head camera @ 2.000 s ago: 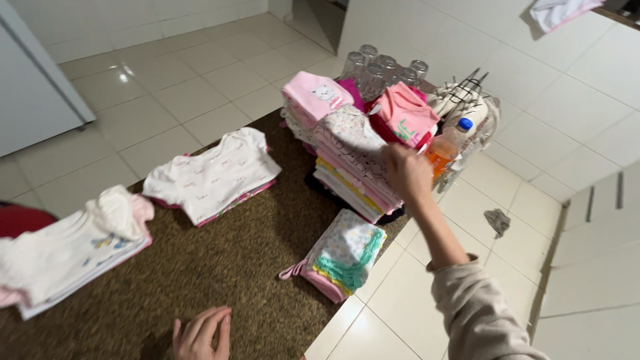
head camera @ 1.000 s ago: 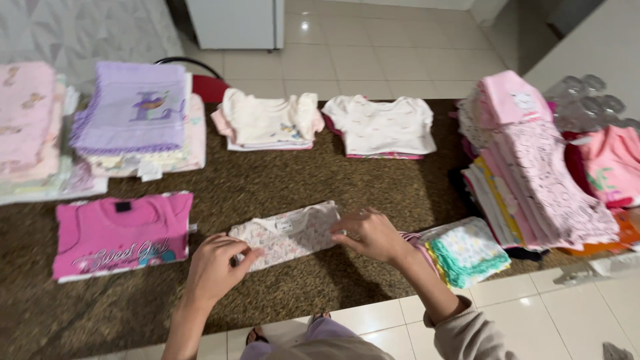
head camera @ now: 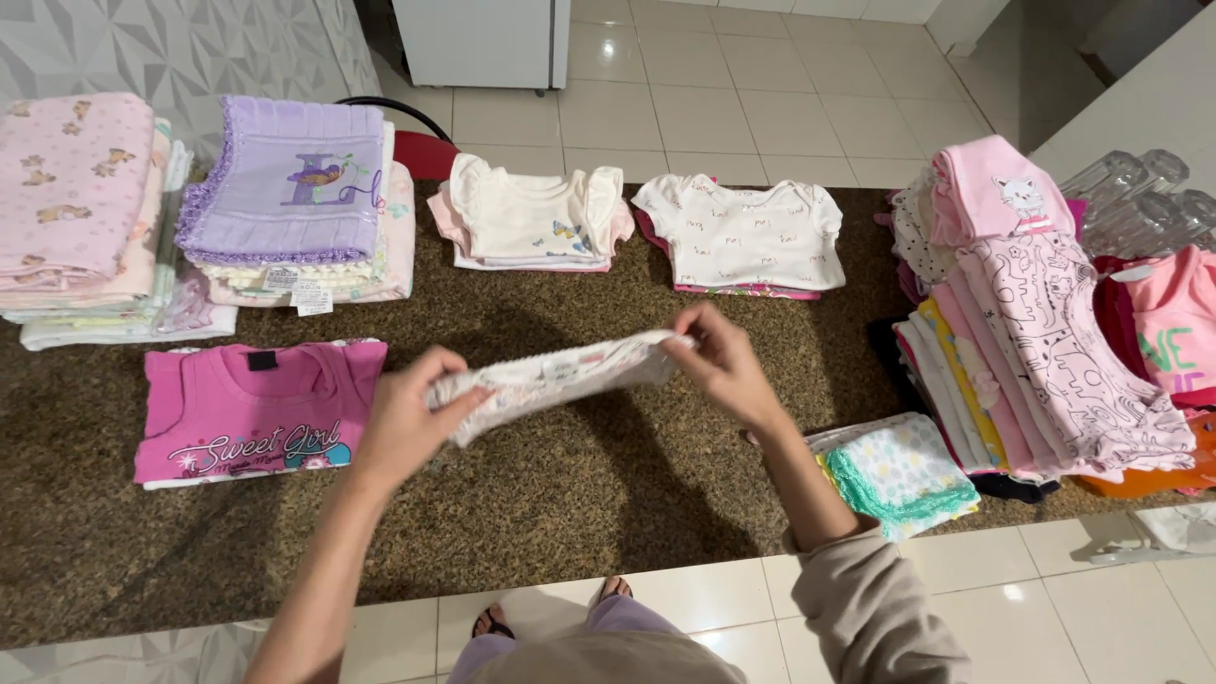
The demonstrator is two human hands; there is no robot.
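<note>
Above the speckled granite counter (head camera: 570,503), a small patterned white baby garment (head camera: 560,380) is stretched between my two hands. My left hand (head camera: 418,408) pinches its left end, and my right hand (head camera: 717,366) pinches its right end, slightly higher. Beyond it lie a folded cream top with ruffled sleeves (head camera: 537,214) and a folded white printed bodysuit (head camera: 746,233), each on other folded clothes. A folded pink top (head camera: 256,408) with lettering lies to the left of my left hand. Right of my right forearm is a small pile of cloths with a green crocheted edge (head camera: 898,470).
Stacked at the far left are a pink printed blanket (head camera: 76,190) and a purple fringed towel (head camera: 294,180). At the right stand a tall pile of folded baby clothes (head camera: 1026,332) and upturned glasses (head camera: 1130,199). A red chair (head camera: 423,155) is behind the counter.
One second ago the patterned garment lay on the counter under my hands; now it is lifted between them. Two seconds ago my right hand was at the clothes pile on the right. The view has swung.
</note>
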